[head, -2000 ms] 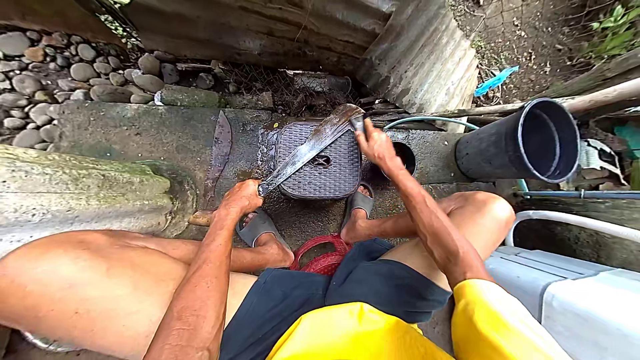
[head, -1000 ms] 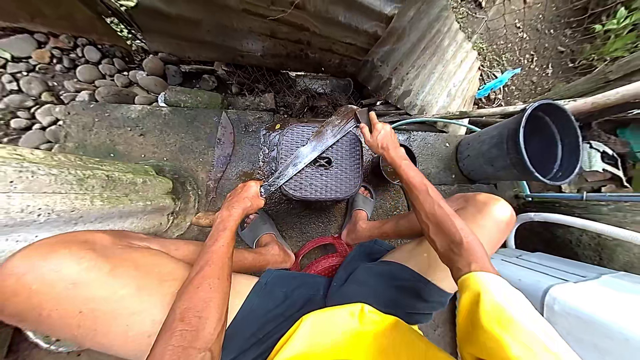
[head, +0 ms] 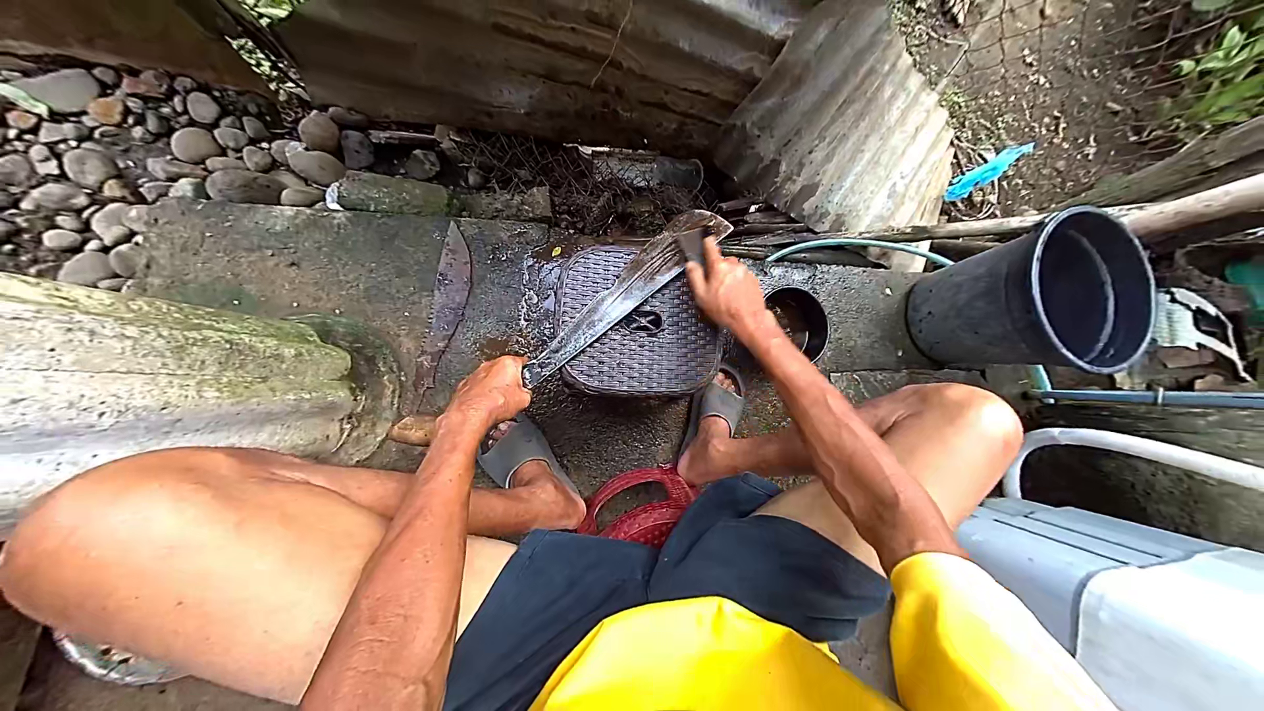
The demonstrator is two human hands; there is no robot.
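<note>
My left hand (head: 491,392) grips the handle end of a machete (head: 612,301), whose wet blade slants up to the right across a dark woven-pattern plastic stool (head: 642,360). My right hand (head: 729,286) holds a small dark block, likely a sharpening stone (head: 694,244), against the blade near its broad tip. A second, rusty machete (head: 449,296) lies on the concrete at the left, its wooden handle (head: 413,430) beside my left forearm. A dark round bowl (head: 798,321) with some liquid stands right of the stool, partly behind my right arm.
A black bucket (head: 978,291) lies tilted at the right, near a green hose (head: 859,244). A red plastic basket-like item (head: 647,509) sits between my feet. Corrugated metal sheets (head: 533,69) stand ahead, river stones (head: 197,143) at the far left. A white-grey container (head: 1116,583) is at the lower right.
My right hand has shifted slightly along the blade near its tip. My left hand stays on the handle end, and the machete keeps nearly the same slant over the stool.
</note>
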